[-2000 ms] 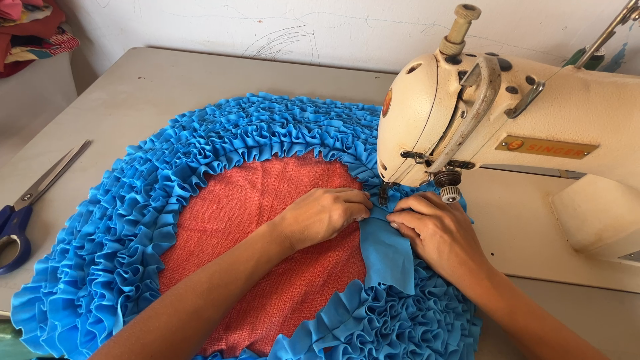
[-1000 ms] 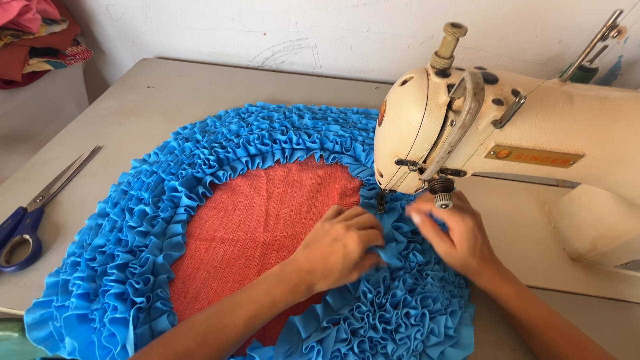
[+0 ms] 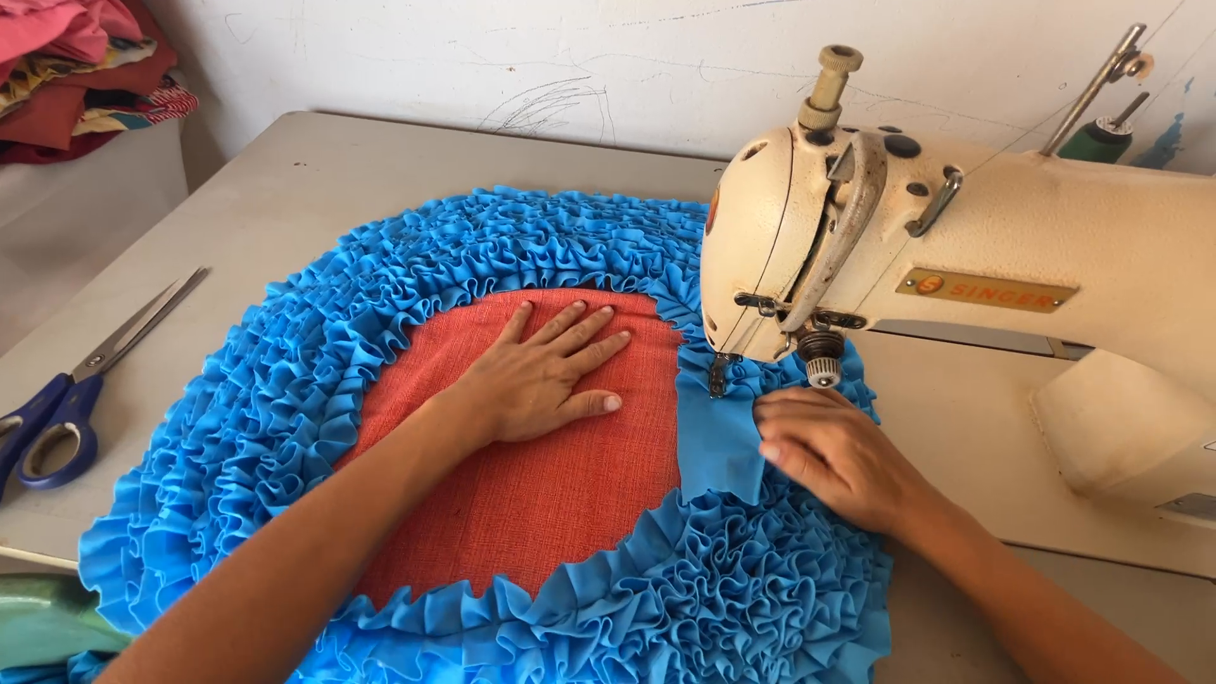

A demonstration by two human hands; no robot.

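Note:
Rows of blue ruffled fabric (image 3: 237, 427) ring a red woven cloth (image 3: 532, 494) under the head of a cream Singer sewing machine (image 3: 988, 228). My left hand (image 3: 537, 375) lies flat on the red cloth, fingers spread, holding nothing. At the right, my right hand (image 3: 841, 456) has its fingers curled at the edge of a flat blue fabric strip (image 3: 717, 446), just right of the presser foot (image 3: 719, 375). Whether its fingers pinch the strip is hard to see. The strip's upper end lies beneath the foot, and its lower end overlaps the ruffles.
Scissors with blue handles (image 3: 81, 399) lie on the table (image 3: 256, 180) at the left. Folded cloths (image 3: 85, 76) are piled in the upper left corner. A green thread spool (image 3: 1097, 141) stands behind the machine, near the wall. Part of a green object (image 3: 47, 617) shows at the lower left.
My left hand has moved left from beside the presser foot onto the red cloth and now lies flat. The blue strip, bunched up or hidden a second ago, lies flat again.

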